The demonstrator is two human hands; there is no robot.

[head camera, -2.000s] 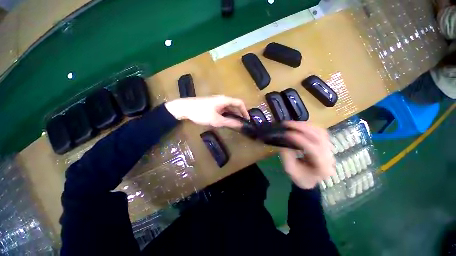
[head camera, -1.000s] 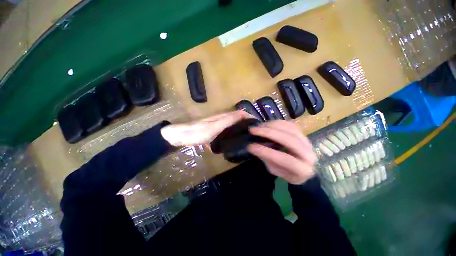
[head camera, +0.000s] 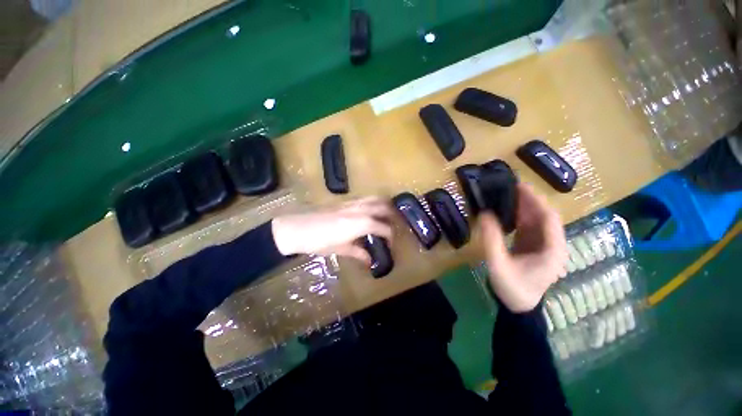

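Note:
My left hand point(head camera: 335, 231) has its thumb and fingers around the upper end of a loose black half point(head camera: 380, 258) on the near part of the bench. My right hand point(head camera: 525, 248) is blurred and pinches a dark loose half point(head camera: 498, 193) over the right end of the row. Its exact outline is unclear. Two glossy-faced black parts point(head camera: 416, 219) point(head camera: 448, 218) lie side by side between my hands. Another glossy-faced part point(head camera: 547, 166) lies further right. Two matte halves point(head camera: 442, 132) point(head camera: 486, 106) lie beyond, and one point(head camera: 334, 164) lies beyond my left hand.
Several black cases point(head camera: 205, 180) stand in a clear tray at the left. Empty clear trays point(head camera: 679, 77) lie at the far right. A tray of white parts point(head camera: 590, 284) is below the bench. The green conveyor point(head camera: 305, 69) carries a black part point(head camera: 360, 36). A blue stool point(head camera: 691, 215) stands right.
My hands were together on a dark piece and are now apart. My left hand is at a near loose half, my right at the row's right end. A black part shows further in on the conveyor.

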